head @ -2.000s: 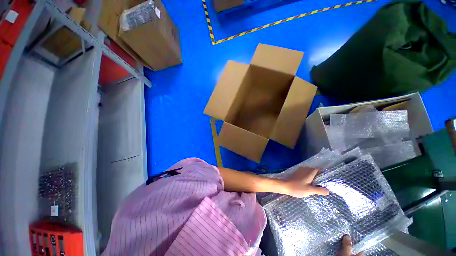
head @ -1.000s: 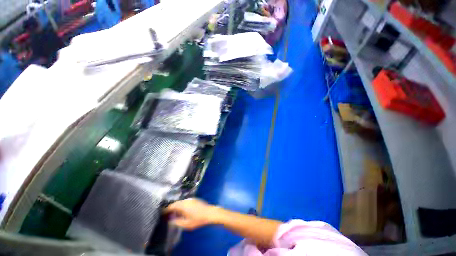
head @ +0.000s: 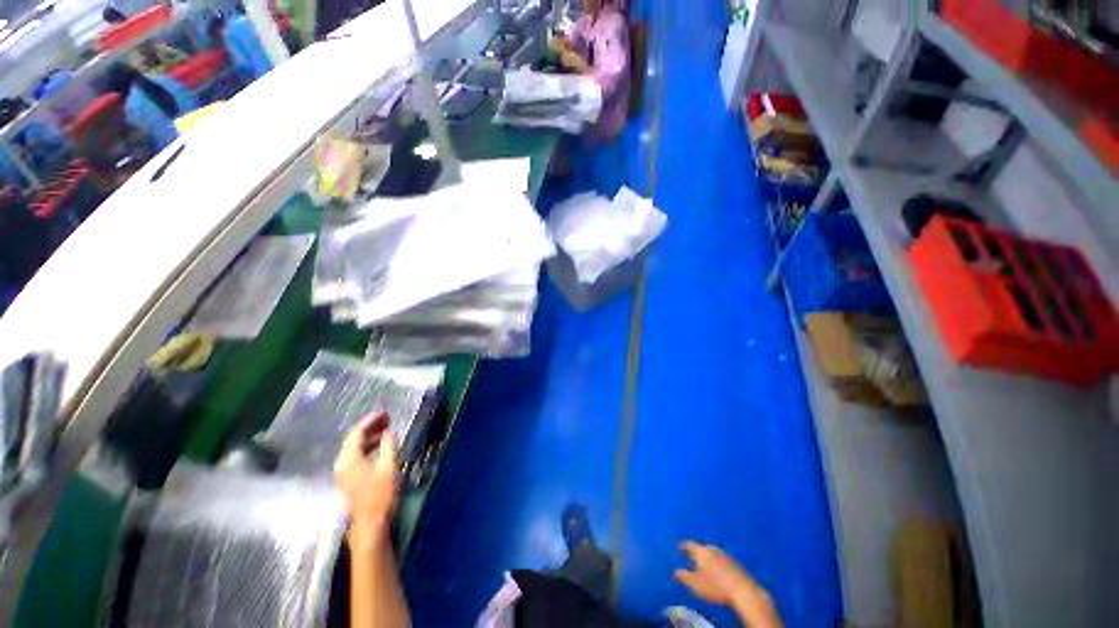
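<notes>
Bubble-wrapped flat panels lie along the green bench: a near stack (head: 233, 558) at the lower left and another stack (head: 350, 411) just beyond it. My left hand (head: 368, 472) is over the bench edge, in front of the farther stack, fingers partly curled and nothing seen in it. Whether it touches the wrap I cannot tell. My right hand (head: 718, 577) is low over the blue floor, fingers apart and empty. The near stack is blurred and cut off by the bottom edge.
A pile of white sheets (head: 430, 252) lies farther along the bench. White crumpled material (head: 607, 233) tops a container on the floor beside it. A person in pink (head: 601, 55) is at the far bench. Grey shelving (head: 834, 491) with a red case (head: 1019, 294) stands at right.
The view has turned from the open carton to the bench aisle and moved along it. The hand at the near panel a second ago is off it; both hands now show, apart from each other.
</notes>
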